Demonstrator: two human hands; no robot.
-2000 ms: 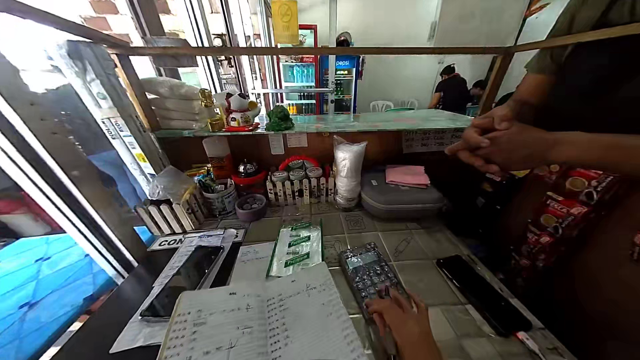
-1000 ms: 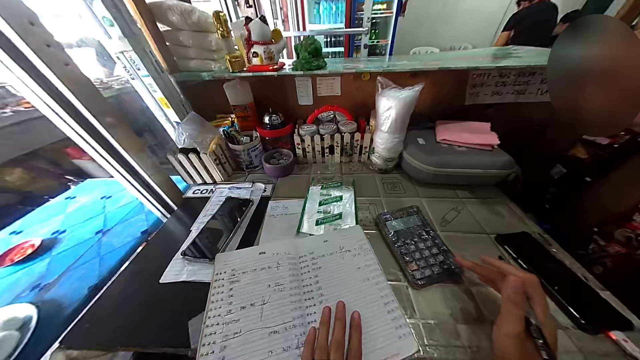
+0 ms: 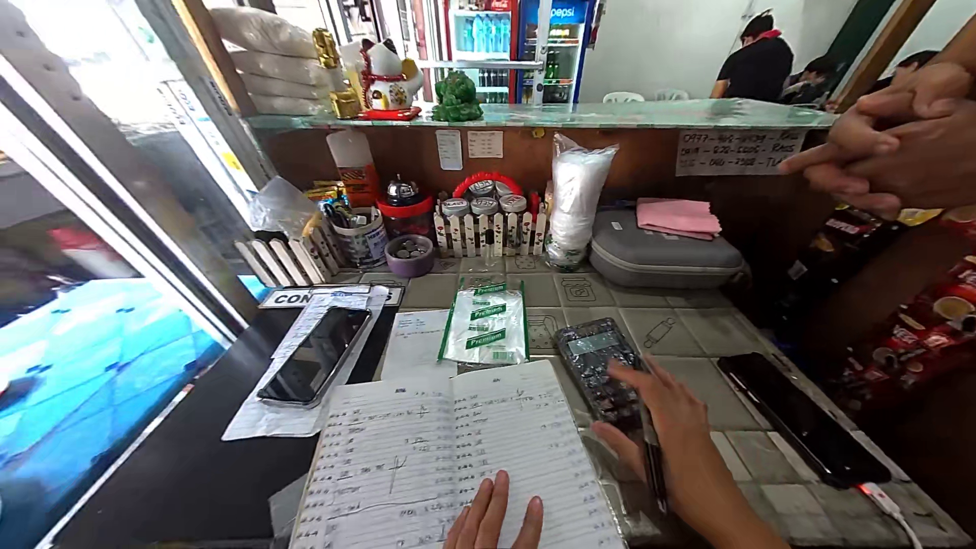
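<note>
My left hand (image 3: 496, 515) lies flat with fingers spread on the lower part of an open lined notebook (image 3: 381, 473) with handwriting. My right hand (image 3: 675, 427) is over the lower right of a dark calculator (image 3: 591, 362), its index finger above the keys, and holds a dark pen (image 3: 654, 465) that points down toward me. A clear plastic packet with green bands (image 3: 486, 324) lies above the notebook. To the left, a smartphone (image 3: 316, 358) rests on papers; to the right, a black phone (image 3: 801, 419) has a white cable plugged in.
Along the back stand a purple bowl of coins (image 3: 410, 255), a small picket fence holder with jars (image 3: 492, 232), wrapped plastic cups (image 3: 576, 198) and a grey case (image 3: 663, 252). A glass shelf (image 3: 648, 114) runs above. Another person's clasped hands (image 3: 900, 145) are at upper right.
My right hand was on the calculator, moved off to its right, and is now back over it with the pen. My left hand, unseen in the oldest frame, has stayed on the notebook since the second.
</note>
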